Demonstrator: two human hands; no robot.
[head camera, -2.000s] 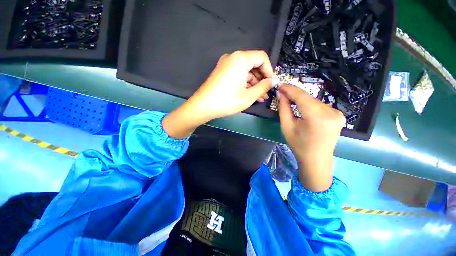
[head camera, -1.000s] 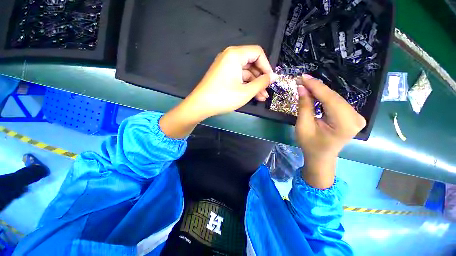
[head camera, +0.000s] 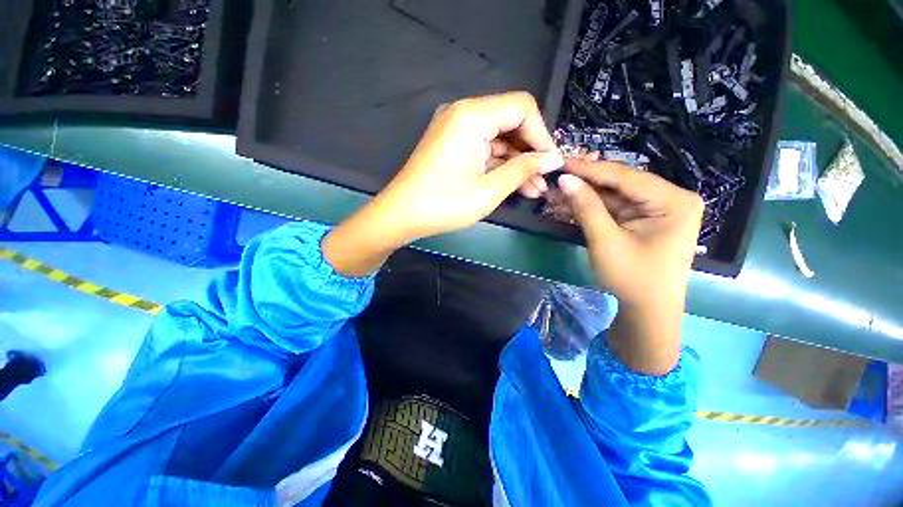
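My left hand (head camera: 475, 163) is over the divided parts tray (head camera: 342, 163), thumb and index finger pinched together on something too small and covered to make out, likely a small part. My right hand (head camera: 639, 218) meets it from the right, its thumb and index fingertips at the left fingertips. What the right fingertips hold is hidden. Narrow black plastic parts (head camera: 683, 84) lie in a loose heap in the right compartment. Glittering small metal pieces (head camera: 559, 206) lie at its near-left corner, partly covered by my hands. A few thin dark bits are at the left compartment's far side.
A second tray (head camera: 223, 89) with dark shiny parts stands at the far left. At right on the green bench (head camera: 792, 302) lie a clear bag (head camera: 790, 170), a bag of small parts (head camera: 841, 182) and a white strip (head camera: 799, 252). Crumpled clear plastic (head camera: 569, 322) is by the bench edge.
My right hand moved from my left fingertips to the metal pieces, and is now back against the left fingertips. My left hand stayed nearly still. A person's leg at far left has mostly left view.
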